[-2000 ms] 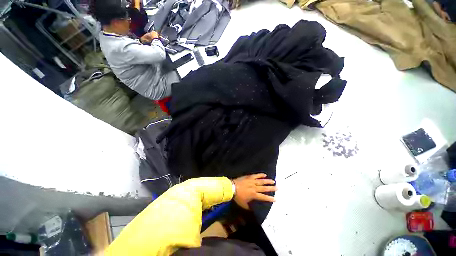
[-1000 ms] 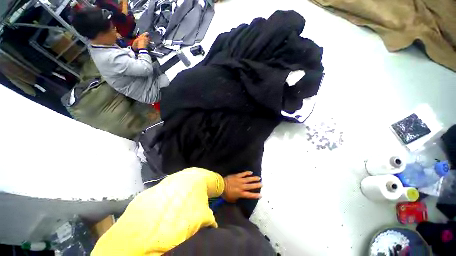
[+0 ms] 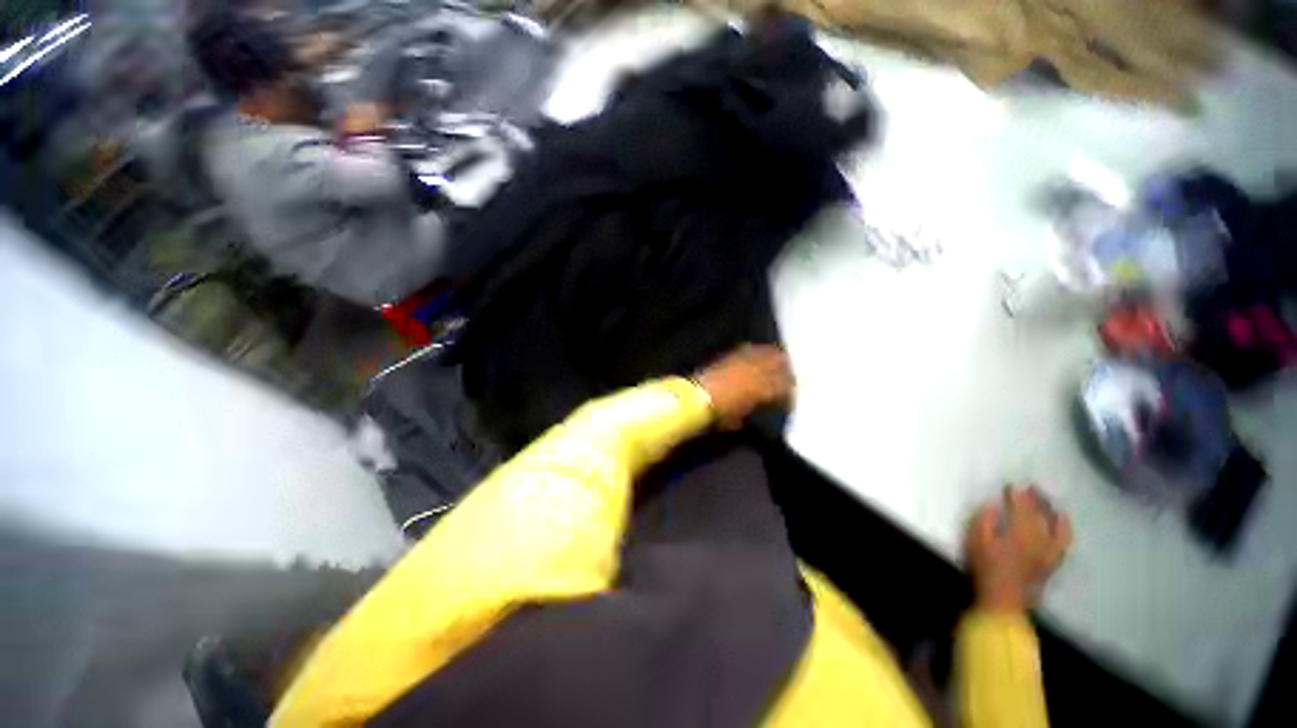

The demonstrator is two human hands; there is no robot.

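Observation:
The frame is blurred. A large black garment heap (image 3: 612, 270) lies over the table's left part and edge. My left hand (image 3: 750, 386) rests at its near right edge, fingers bent; whether it grips the cloth cannot be seen. My right hand (image 3: 1018, 543) is at the table's near edge, away from the garment, with fingers bent; whether something small is in it cannot be made out.
A round bowl (image 3: 1131, 413), a dark flat rectangle (image 3: 1226, 501) and a red item (image 3: 1138, 332) stand at the right. Small scattered bits (image 3: 903, 248) lie beyond the garment. A person in grey (image 3: 334, 213) sits at upper left.
The view has shifted and blurred. My right hand has come into view at the table's near edge. My left hand's fingers, spread before, now look bent; it stays at the garment's edge.

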